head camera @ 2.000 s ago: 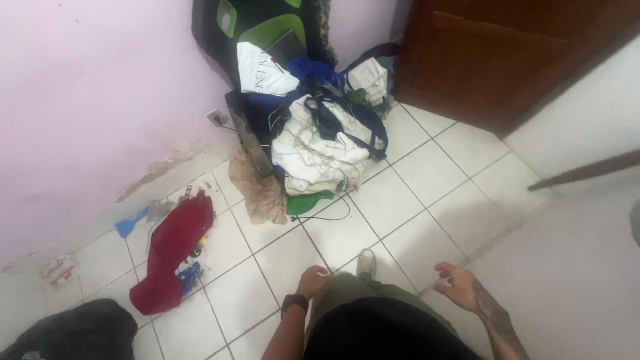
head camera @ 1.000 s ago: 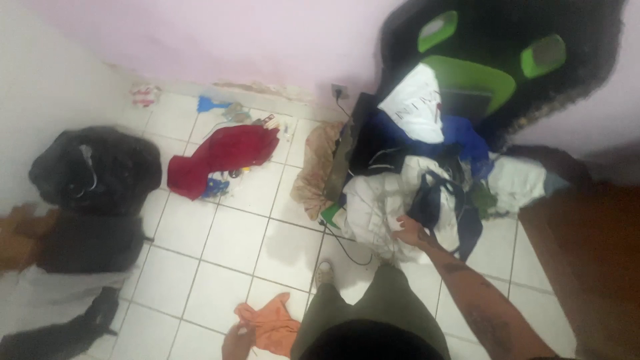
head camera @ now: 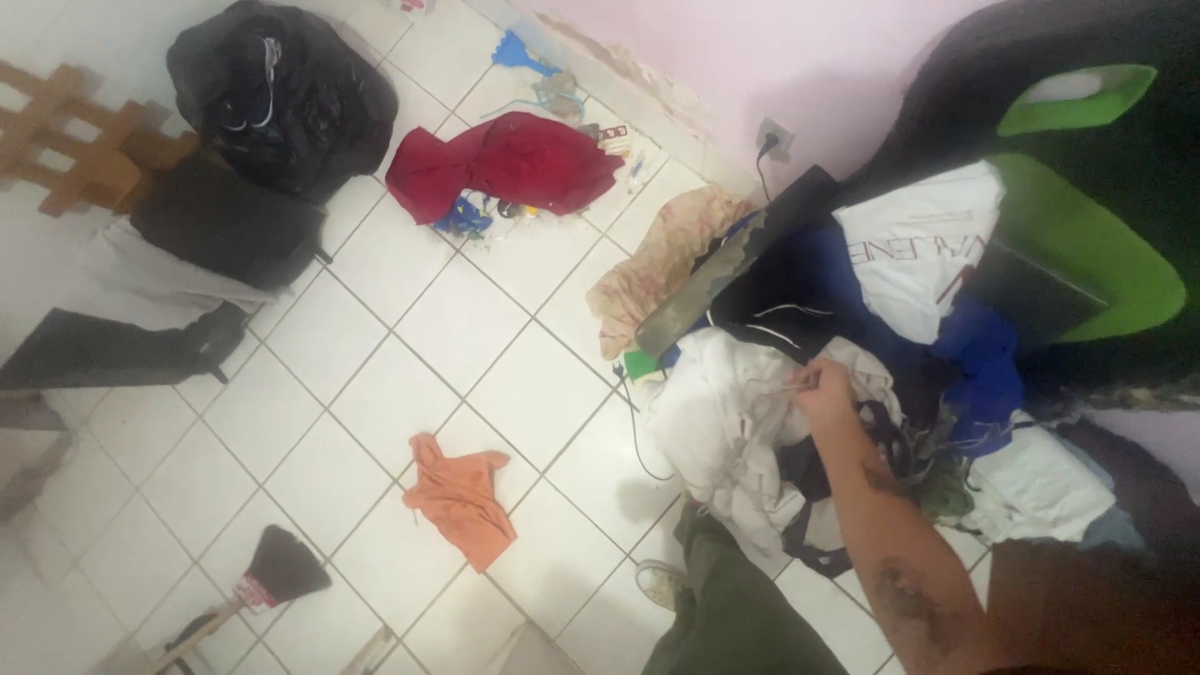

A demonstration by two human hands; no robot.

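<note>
My right hand (head camera: pixel 823 386) is closed on a fold of whitish cloth in the clothes pile; blur hides the exact grip. That whitish cloth (head camera: pixel 717 403) lies on the floor against the gaming chair. Dark and blue garments (head camera: pixel 980 366) and a white printed bag (head camera: pixel 923 244) rest behind it on the black and green chair (head camera: pixel 1097 253). On the tiles to the left lies an orange cloth (head camera: pixel 461 497), with no hand on it. A beige patterned cloth (head camera: pixel 666 258) is beside the chair's armrest. My left hand is out of view.
A dark red cloth (head camera: pixel 506 164) lies over small litter near the wall, by a blue plastic toy rake (head camera: pixel 520 53). A full black garbage bag (head camera: pixel 286 103) stands at upper left. A broom (head camera: pixel 281 567) is at lower left. A plugged cable (head camera: pixel 763 164) hangs from the wall outlet.
Two seconds ago both hands were away from the pile. One second ago my left hand was at the orange cloth; now the cloth lies alone. My right hand remains at the whitish cloth.
</note>
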